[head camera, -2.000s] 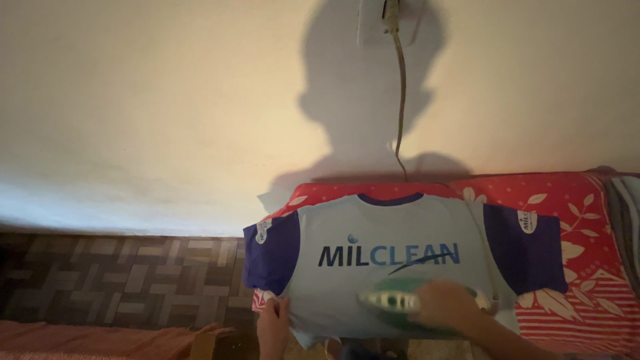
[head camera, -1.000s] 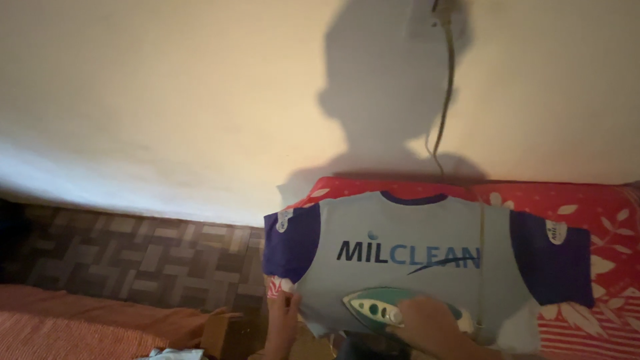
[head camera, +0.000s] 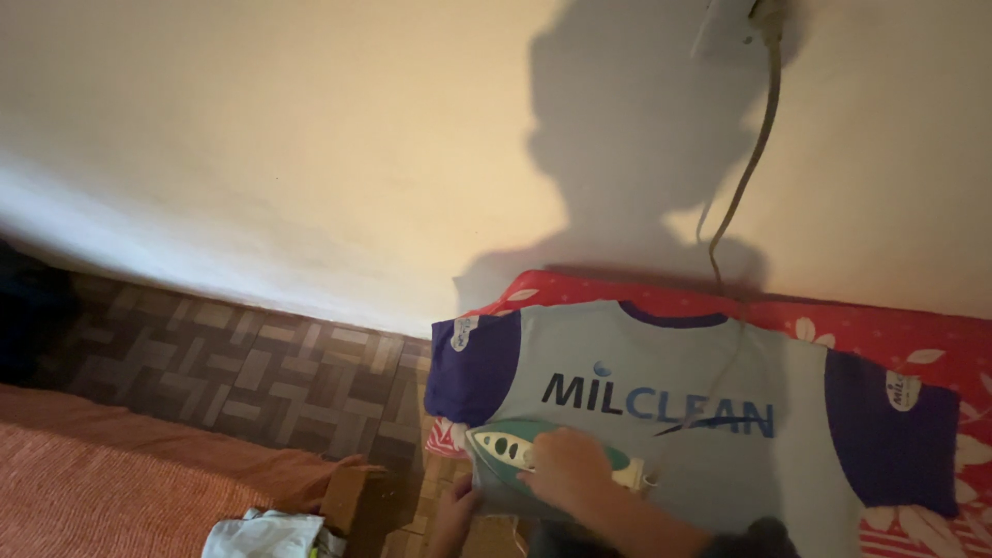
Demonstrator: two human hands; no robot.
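Note:
A light grey T-shirt (head camera: 666, 372) with purple sleeves and printed lettering lies spread on a red and white patterned cloth (head camera: 821, 310). My right hand (head camera: 570, 469) is closed around the handle of a green and white clothes iron (head camera: 496, 449), which rests on the shirt's lower left part with its tip pointing left. My left hand (head camera: 457, 511) is at the shirt's lower left edge, just below the iron's tip; its fingers are partly hidden by the fabric, and they seem to hold that edge.
A power cord (head camera: 763, 139) hangs from a plug (head camera: 767, 15) in the wall and runs down over the shirt. At the lower left, an orange woven cover (head camera: 139, 473) lies beside a wooden corner (head camera: 349, 496) and a pale folded cloth (head camera: 263, 535). Parquet floor (head camera: 287, 372) shows beyond.
My right hand has moved the iron left across the shirt, to near its left edge. My left hand stays by the lower left edge. The view has shifted left.

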